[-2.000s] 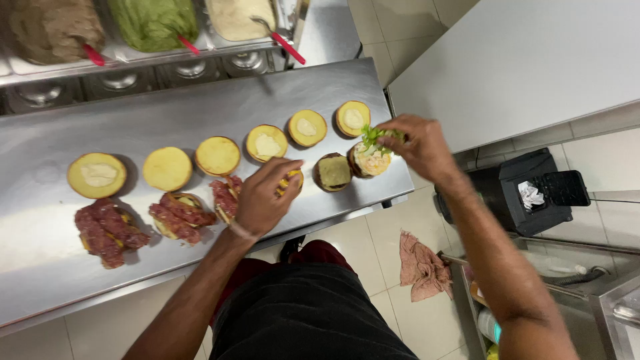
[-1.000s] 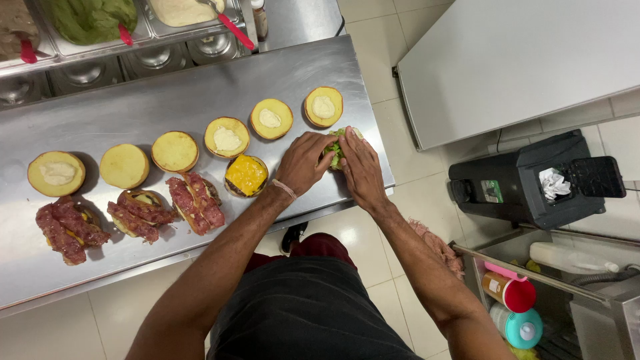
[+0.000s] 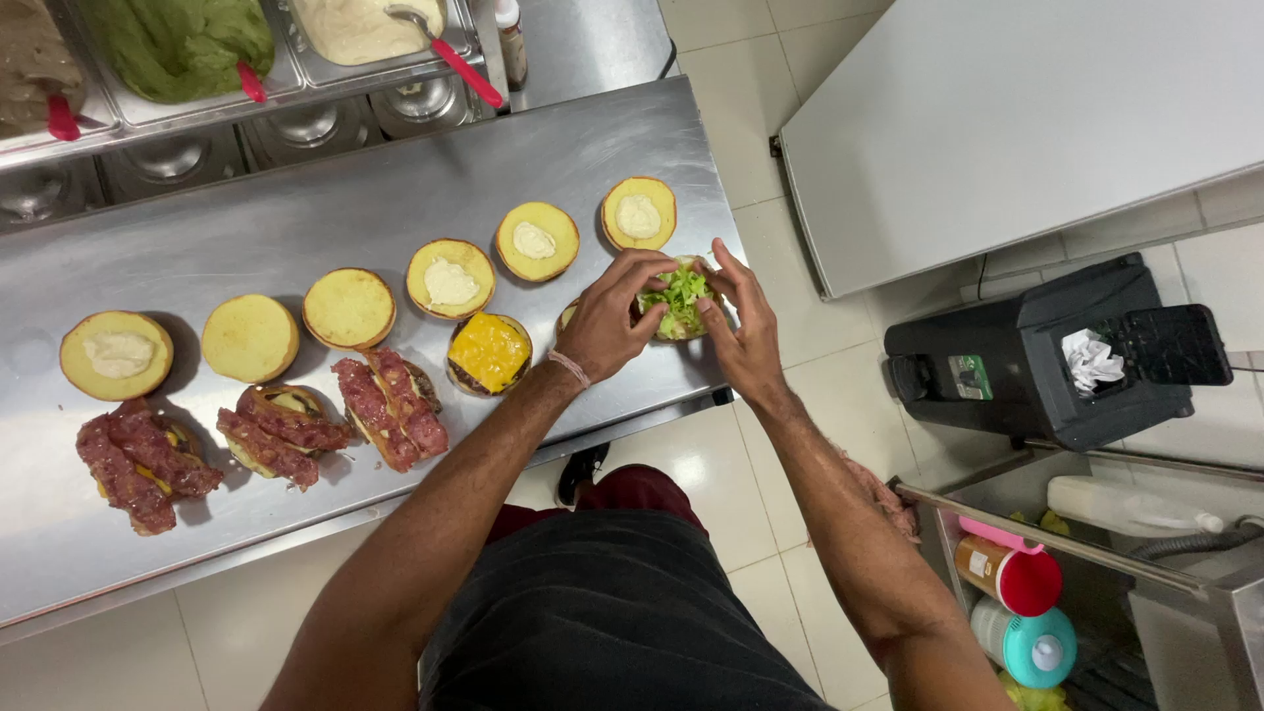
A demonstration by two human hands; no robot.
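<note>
Shredded lettuce (image 3: pixel 681 297) lies on a burger base at the right end of the steel counter. My left hand (image 3: pixel 614 314) touches its left side with bent fingers, and my right hand (image 3: pixel 739 321) cups its right side, thumb on the leaves. Under my left hand another burger base is mostly hidden. Left of it sits a patty with melted yellow cheese (image 3: pixel 489 354). Several bases farther left carry bacon strips (image 3: pixel 392 407). Behind them runs a row of cut bun tops (image 3: pixel 639 213), most with a dab of pale sauce (image 3: pixel 450 281).
Steel pans of green sauce (image 3: pixel 183 44) and cream sauce (image 3: pixel 365 30), with red-handled utensils, stand beyond the counter (image 3: pixel 247 237). A seasoning bottle (image 3: pixel 511 44) is beside them. To the right are a white panel (image 3: pixel 1027 128), a black bin (image 3: pixel 1007 346) and a steel rack (image 3: pixel 1066 543) with containers.
Two seconds ago my right hand held lettuce over the end burger while my left was near the cheese-topped patty. My left hand has moved right, and both hands are now around the lettuce.
</note>
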